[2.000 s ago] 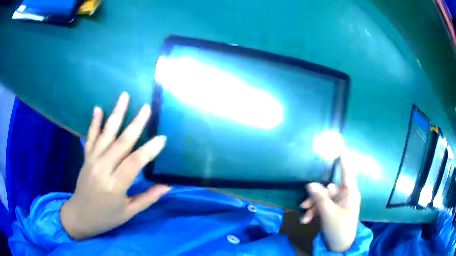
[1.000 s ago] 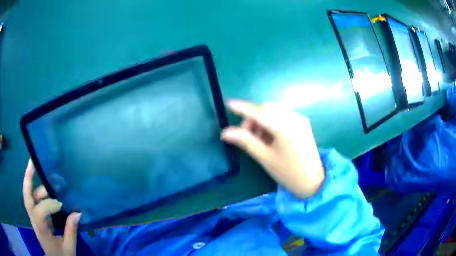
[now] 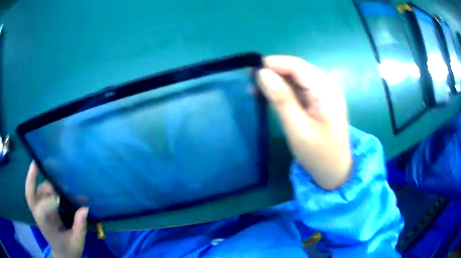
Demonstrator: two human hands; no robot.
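A clear touch panel with a black border is in front of me over the green bench, tilted, with bluish reflections in it. My left hand grips its lower left corner, with the thumb on the near edge. My right hand holds its upper right corner between thumb and fingers; it is slightly blurred. A small gold-yellow flex cable shows below the panel's near edge, beside my left thumb.
At the right, a clear black-bordered panel lies on the green bench, beside several display modules in a row. A dark, shiny object is cut off at the left edge. Another person's blue sleeve is at the right.
My right hand has moved from the panel's right side to its upper right corner and now holds it. The panel's right side looks raised towards me. My left hand has kept its corner.
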